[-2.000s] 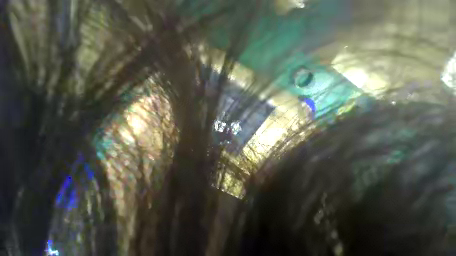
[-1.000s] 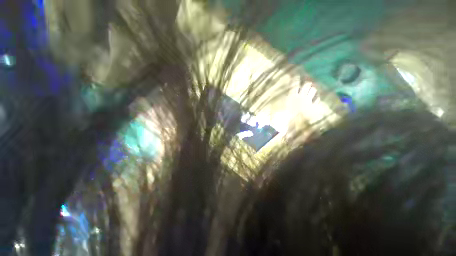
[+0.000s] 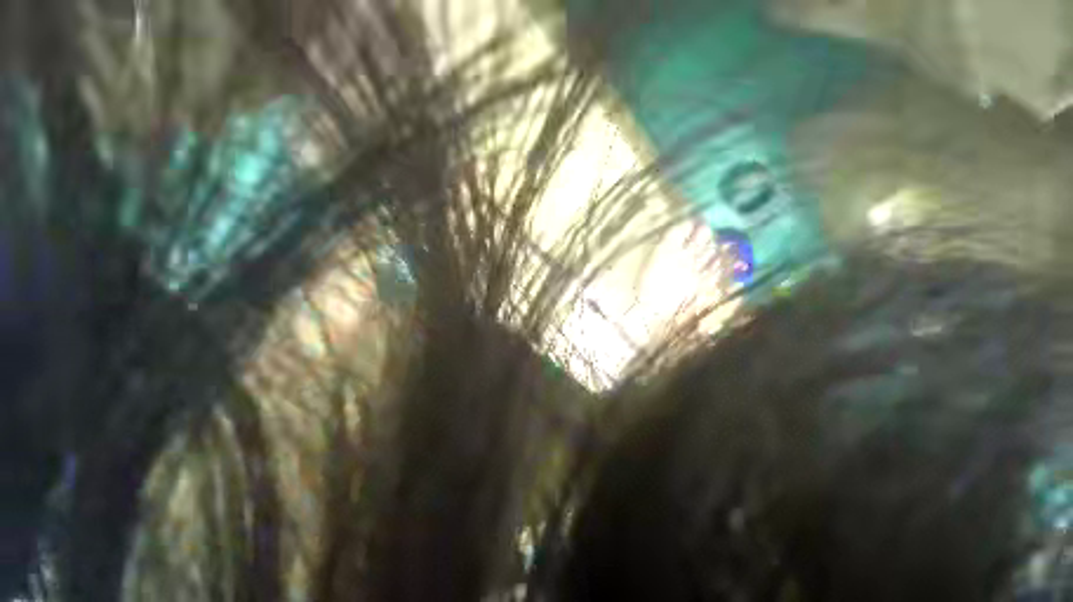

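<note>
Dark hair hangs over most of the view. Between the strands, a glaring pale carton (image 3: 600,253) lies near the middle, its flap or top panel showing and no dark contents visible. A small ring, perhaps a tape roll (image 3: 746,186), is on the green surface right of the carton. A bright blue thing, perhaps part of a tape dispenser (image 3: 735,255), is just below the ring, at the carton's right edge. Neither my left nor my right hand can be made out. A blurred pinkish-tan patch behind the hair at left cannot be identified.
The green bench surface (image 3: 706,82) runs behind and right of the carton. Blurred pale shapes (image 3: 1012,53) are at the upper right. A blurred turquoise patch (image 3: 241,165) shows through the hair at upper left.
The dark shiny contents seen in the carton earlier no longer show; a pale panel now fills that spot. The ring and blue thing shift slightly in view.
</note>
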